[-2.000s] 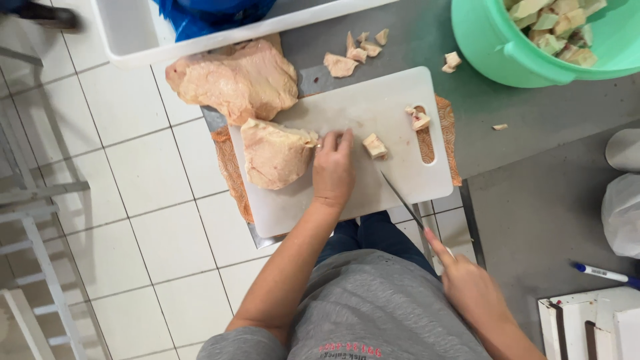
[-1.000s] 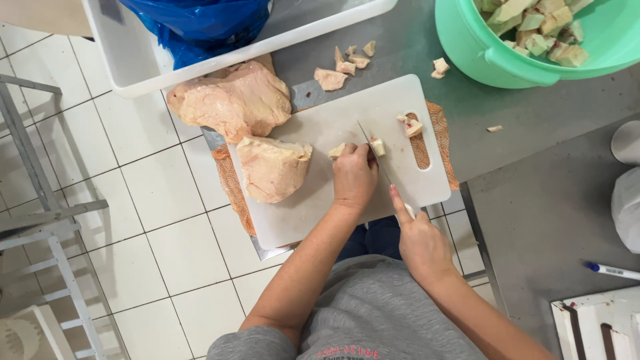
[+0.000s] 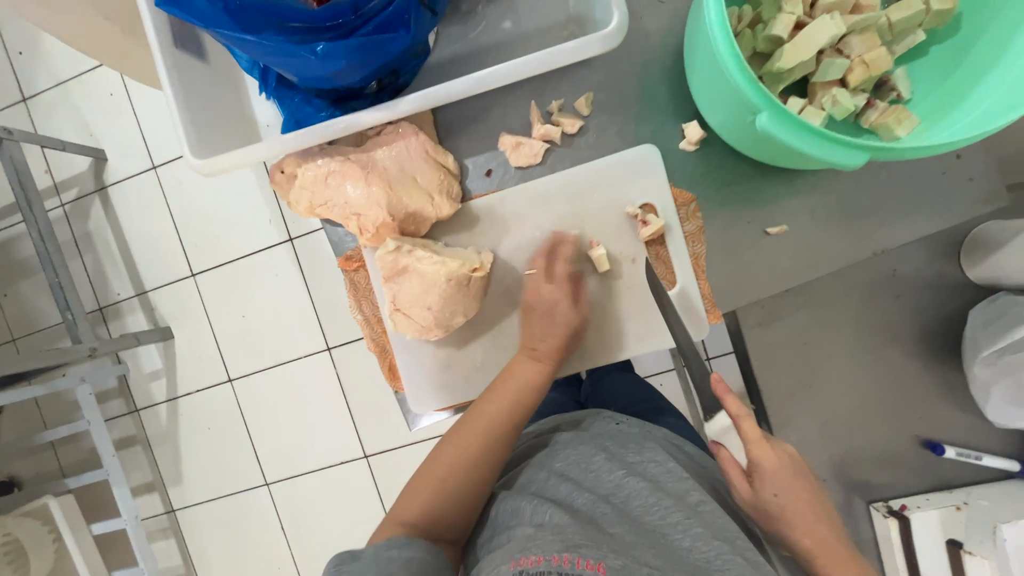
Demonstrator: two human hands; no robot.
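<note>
My left hand (image 3: 554,300), blurred by motion, is over the middle of the white cutting board (image 3: 512,344); whether it holds anything is unclear. Close to its right lies a small pale piece of fat (image 3: 598,257). My right hand (image 3: 772,472) grips the white handle of a kitchen knife (image 3: 680,340), whose blade reaches over the board's right edge. At the board's left sits a large pale lump of fat or meat (image 3: 434,286), touching a bigger lump (image 3: 376,180) behind it. Another scrap (image 3: 650,225) rests at the board's handle slot.
A green bowl (image 3: 768,140) with many cubes stands at the back right. A white tray (image 3: 400,108) with a blue plastic bag (image 3: 320,64) is at the back left. Small scraps (image 3: 524,150) lie behind the board, on the steel table. An orange patterned cloth (image 3: 692,240) shows under the board. A marker (image 3: 972,456) lies right.
My right hand has drawn the knife away to the right from the small piece beside my left hand. My left hand has moved slightly left, off that piece.
</note>
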